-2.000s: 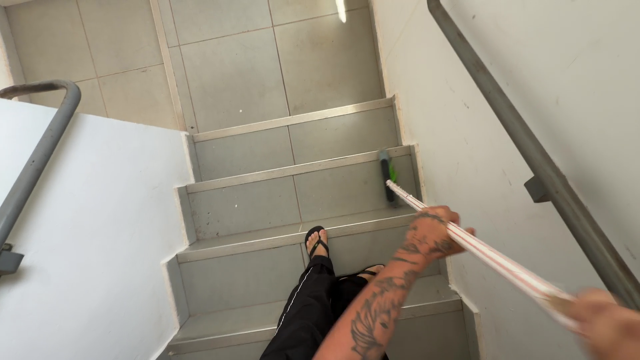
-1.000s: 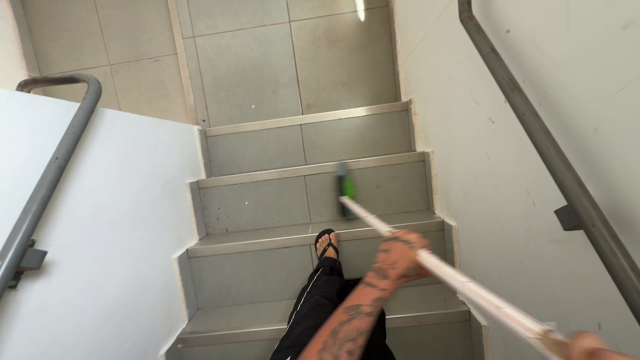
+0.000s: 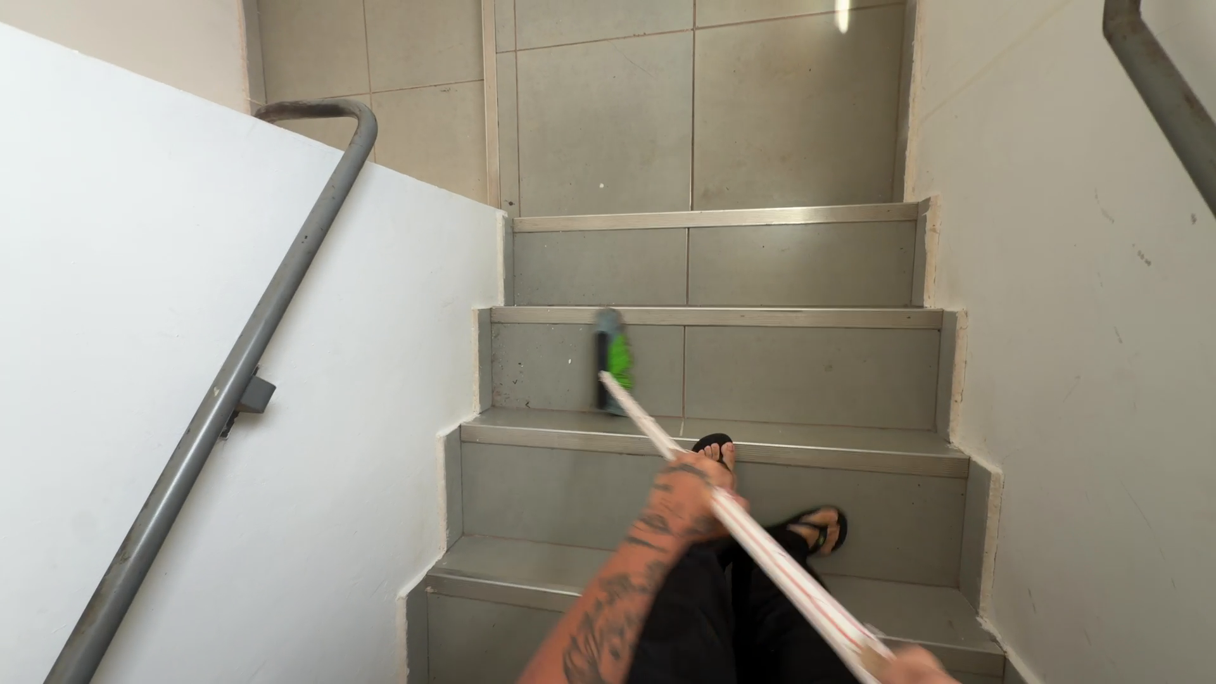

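A long white broom handle with red stripes [image 3: 788, 570] runs from the lower right up to a broom head with green bristles [image 3: 617, 363], which is blurred and stands over a grey tiled stair tread near its left half. My left hand [image 3: 698, 489], on the tattooed forearm, is closed round the middle of the handle. At the bottom edge my right hand [image 3: 912, 665] grips the upper end of the handle and is partly cut off by the frame. Small light specks lie on the tread left of the broom head.
Tiled steps with metal nosings [image 3: 712, 220] lead to a landing [image 3: 608, 123]. A grey metal handrail [image 3: 218, 380] runs along the white wall on the left, another [image 3: 1159, 95] on the right wall. My feet in black flip-flops [image 3: 822, 527] are on the stairs.
The broom head has swept from the right side of the tread across to its left part, and my left hand has moved left with the handle. The view has shifted right-to-left over the stairs.
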